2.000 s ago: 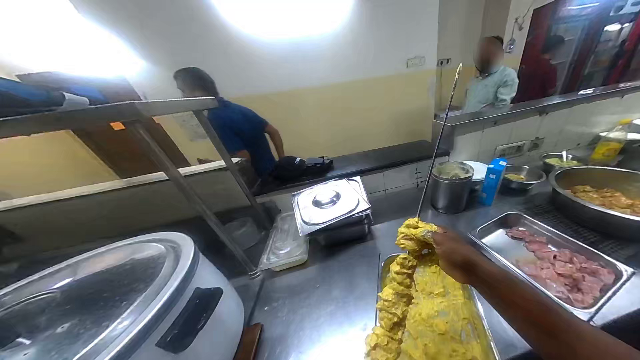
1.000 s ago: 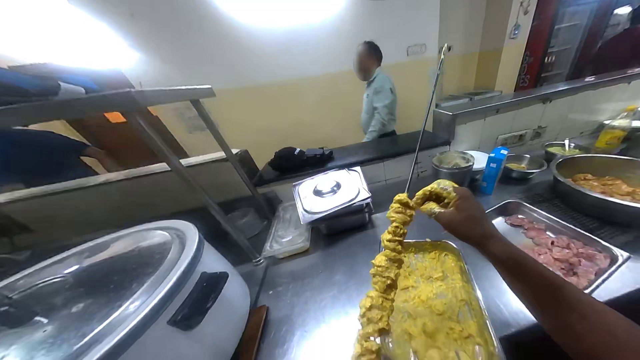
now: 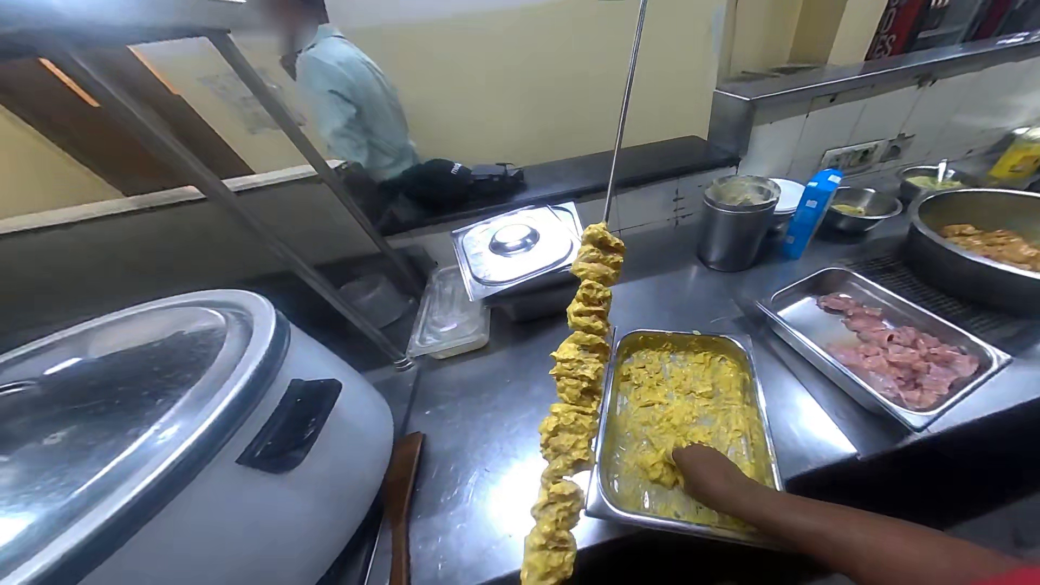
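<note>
A long metal skewer point(image 3: 625, 106) stands nearly upright, its lower length covered with yellow-marinated chunks, probably meat point(image 3: 578, 357). My right hand point(image 3: 682, 471), coated in yellow marinade, reaches into a steel tray point(image 3: 770, 406) of yellow paste and pieces. Its fingers are sunk in the mix, so whether they grip a piece cannot be told. The tray lies just right of the skewer. My left hand is out of view, and the skewer's lower end runs past the bottom edge.
Raw pink meat point(image 3: 902, 349) lies in a steel tray point(image 3: 800, 345) at right, near a large pan point(image 3: 926, 236). A lidded steel container point(image 3: 520, 244), a steel canister point(image 3: 735, 227) and a blue carton point(image 3: 811, 213) stand behind. A white cooker point(image 3: 325, 496) occupies the left; a person point(image 3: 357, 106) is beyond the ledge.
My right hand has moved from the upper part of the loaded skewer down into the yellow tray. The person in the light shirt has moved left across the view. The view has shifted.
</note>
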